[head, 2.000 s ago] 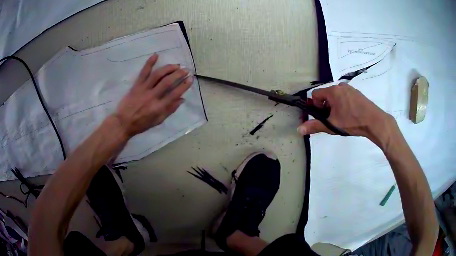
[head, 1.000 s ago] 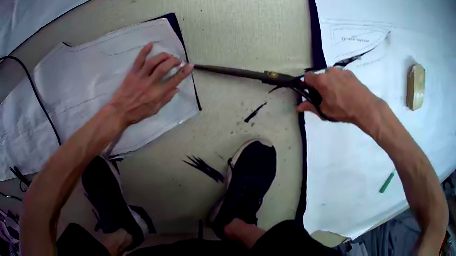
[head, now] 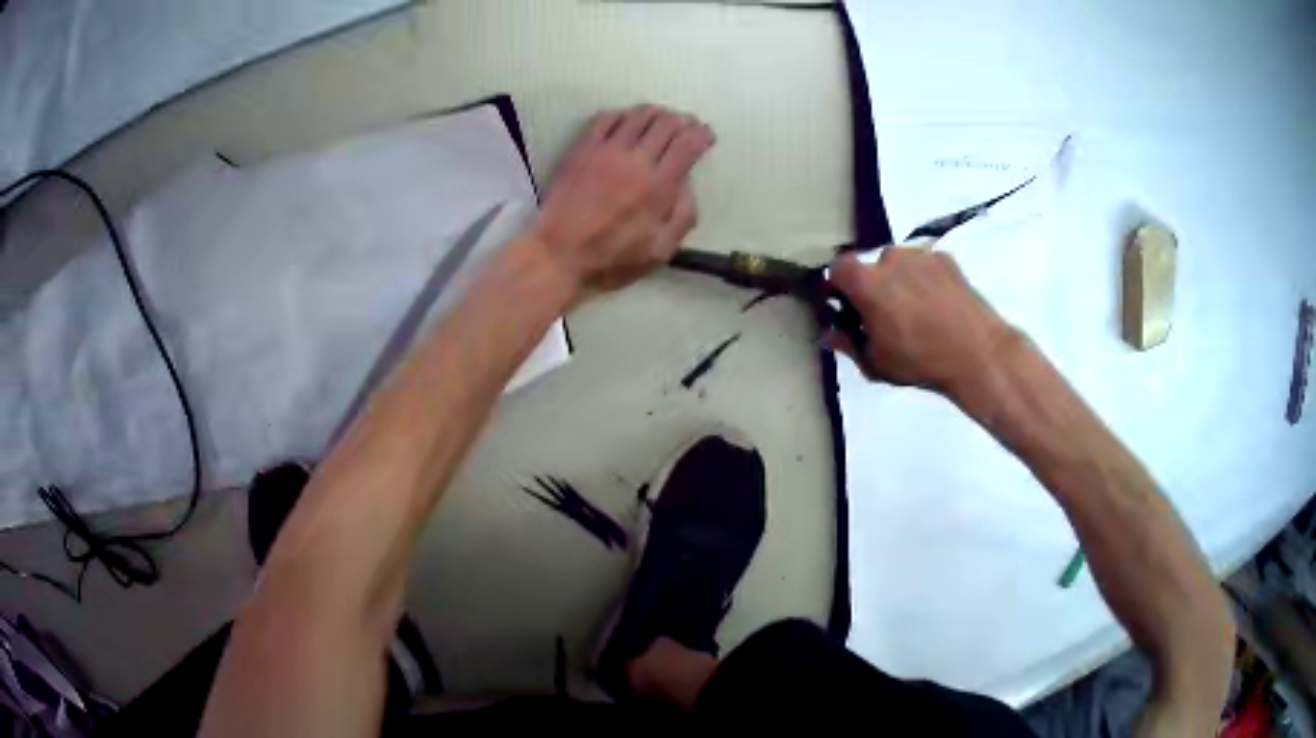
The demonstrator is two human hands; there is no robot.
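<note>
The long dark tailor's shears (head: pixel 751 271) point left over the beige surface. My right hand (head: pixel 909 310) is shut on their handles at the edge of the large paper-covered lay. My left hand (head: pixel 621 195) is at the right edge of the paper-topped cut panel (head: pixel 361 188), with fingers bent towards the upper right. It covers the blade ends, so the tips are hidden, and I cannot tell whether it grips anything. The panel's paper shows a blurred fold or shadow beside my left forearm. A dark layer shows at its upper right corner.
The large lay (head: pixel 996 476) bears a tan block (head: pixel 1150 286), a green tool (head: pixel 1071 568) and a dark metal bar (head: pixel 1300 363). A black cord (head: pixel 166 346) crosses the panel. Dark offcuts (head: pixel 577 512) lie near my shoe (head: pixel 700 534). Another paper-covered lay (head: pixel 159 51) is at upper left.
My left hand has moved right, from on top of the panel to its edge and over the blades. My right hand and the shears sit slightly further left and lower in view.
</note>
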